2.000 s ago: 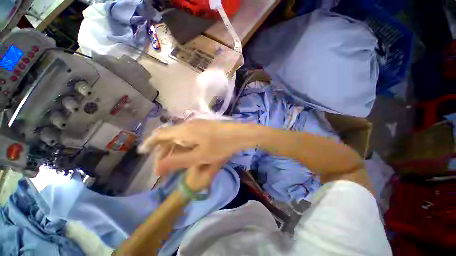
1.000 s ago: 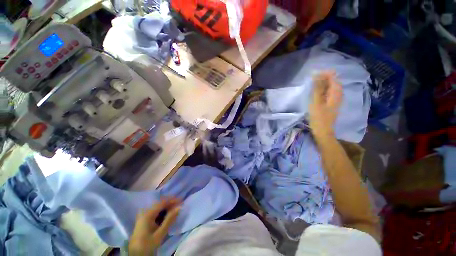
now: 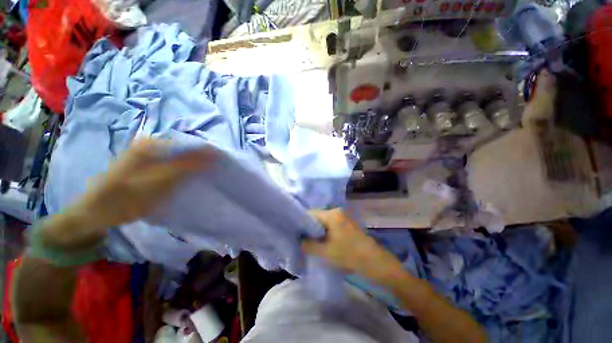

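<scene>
A light blue garment piece is stretched between my two hands in front of the overlock machine. My left hand is blurred and holds its left part. My right hand grips its right end, with some fabric hanging below the fingers. The presser foot and needle area is under bright lamp light, with pale blue fabric just below it. A large crumpled garment pile lies left of the machine.
A red plastic bag is at the upper left. A work bin area at the lower right holds blue pieces. White thread cones are below the table. Greyish thread waste lies on the table's front edge.
The view has swung left to the pile. My right hand has come from over the bin to the garment piece; my left hand has moved left. Both now hold the fabric.
</scene>
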